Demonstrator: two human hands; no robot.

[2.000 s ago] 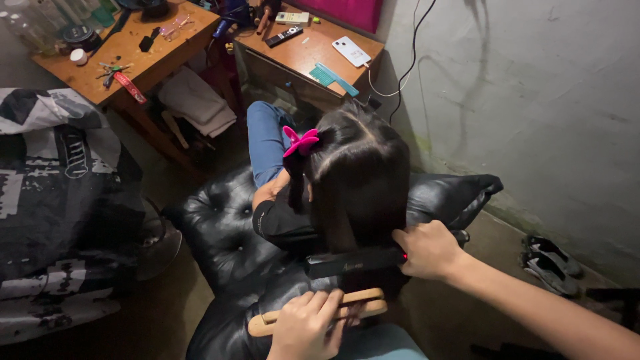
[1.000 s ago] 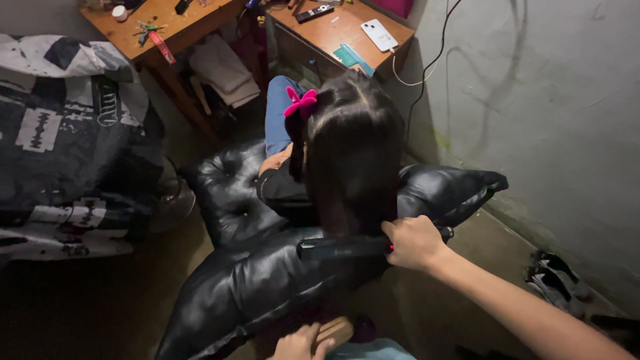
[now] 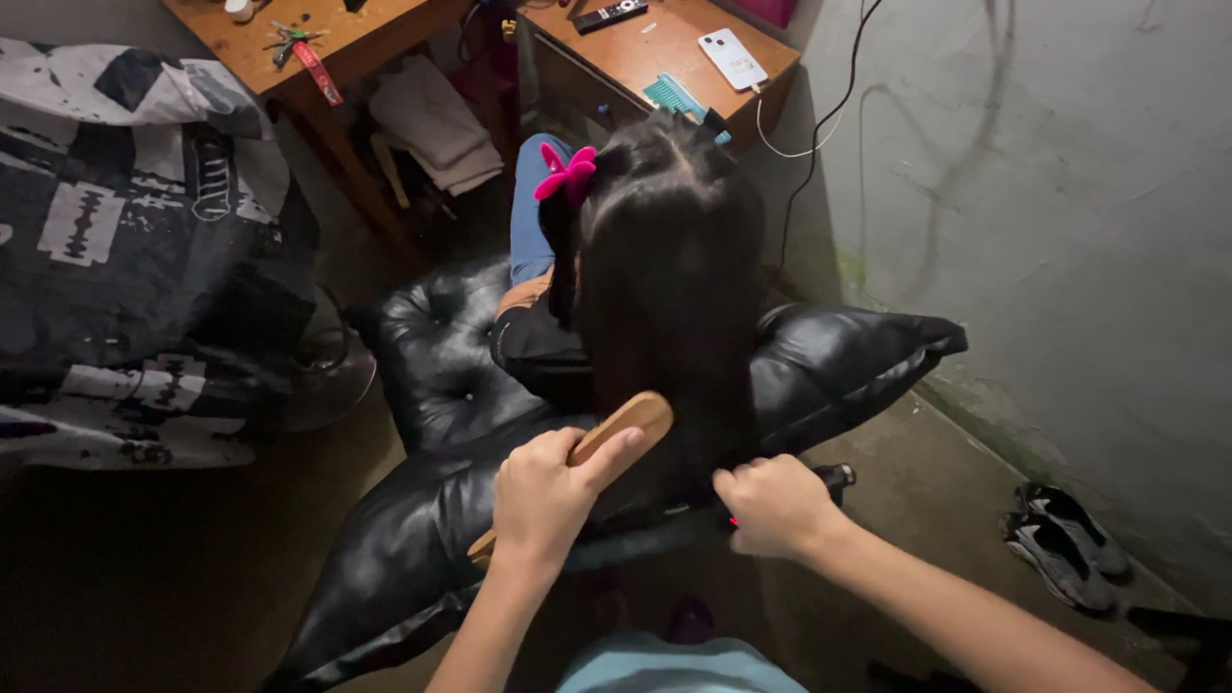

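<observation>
A person with long, straight dark hair (image 3: 674,289) sits with their back to me on a black tufted cushioned seat (image 3: 443,327). A bright pink hair clip (image 3: 565,175) holds hair at the left side of the head. My left hand (image 3: 549,491) grips a wooden hairbrush or paddle (image 3: 630,428), tilted up to the right against the lower hair; its working side is hidden. By the right edge of the hair ends, my right hand (image 3: 778,505) is closed around a dark hair straightener (image 3: 635,544), whose body lies across the ends, dim and partly blurred.
On a wooden drawer table (image 3: 635,48) ahead lie a teal comb (image 3: 677,93), a white phone (image 3: 733,60) on a cable and a remote control (image 3: 609,15). Keys lie on the desk at left. A grey wall and a pair of shoes (image 3: 1064,544) are at right.
My left hand has risen with the wooden tool from low at the frame's bottom to the lower hair. My right hand stays closed near the hair ends, slightly lower.
</observation>
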